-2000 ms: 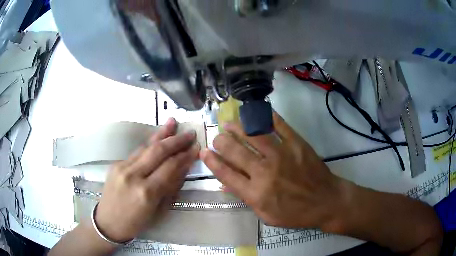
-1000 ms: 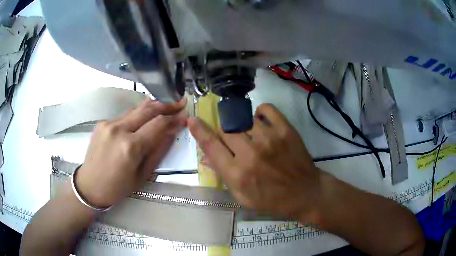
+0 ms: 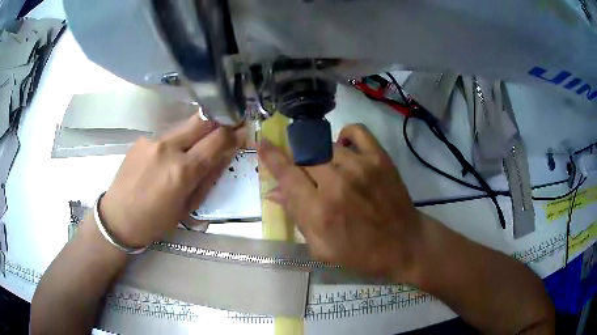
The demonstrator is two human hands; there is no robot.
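A beige fabric strip (image 3: 98,112) runs from the left to below the sewing machine head (image 3: 419,39). It looks doubled or layered at its left end. My left hand (image 3: 173,176) pinches its right end close to the needle area. The presser foot is mostly hidden by metal parts and fingers. My right hand (image 3: 357,203) lies right of the needle area, fingers spread, index fingertip beside the yellow tape strip (image 3: 278,219). No held object shows in it. A zipped panel (image 3: 219,288) with metal teeth lies across the tape below both hands, partly under them.
A black round-ended knob (image 3: 309,141) hangs over my right fingers. Snips with red handles (image 3: 393,99) and a black cord (image 3: 419,156) lie right. Toothed zippers (image 3: 517,190) lie farther right. Cut pieces (image 3: 19,72) are piled far left. A printed ruler (image 3: 366,304) runs along the front edge.
The fabric strip has moved up towards the needle, and its left part lies flatter. Both hands have moved up with it since the first frame. The view has also shifted.
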